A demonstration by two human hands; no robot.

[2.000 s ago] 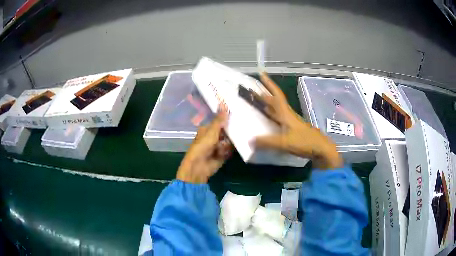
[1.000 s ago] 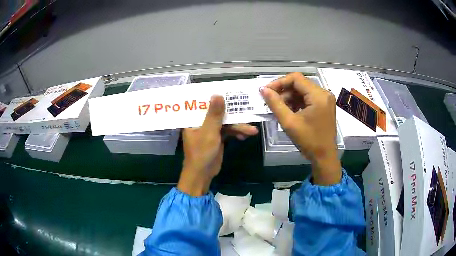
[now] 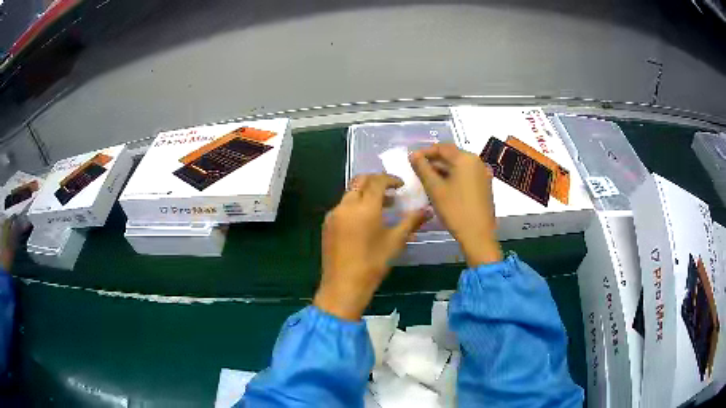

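A small white strip, label or backing [image 3: 401, 171], is between the fingertips of my left hand [image 3: 362, 239] and my right hand [image 3: 458, 195]. Its print is too blurred to read. Both hands are above an inner box with a frosted clear cover [image 3: 370, 143], which they partly hide. An outer box [image 3: 211, 163] with an orange and black device picture sits on a white inner box [image 3: 177, 239] to the left. Another outer box [image 3: 521, 171] lies just right of the covered inner box.
White backing pieces [image 3: 414, 355] are heaped in front of me. Outer boxes [image 3: 677, 295] stand on edge at the right. A clear-covered inner box [image 3: 597, 159] is behind them. More boxes [image 3: 80, 183] sit at left. Another person's blue sleeve [image 3: 6, 319] shows at far left.
The outer box that my left hand held now rests on an inner box at left. My hands have come together around a white strip. The boxes on the belt have shifted, and a blue sleeve appears at far left.
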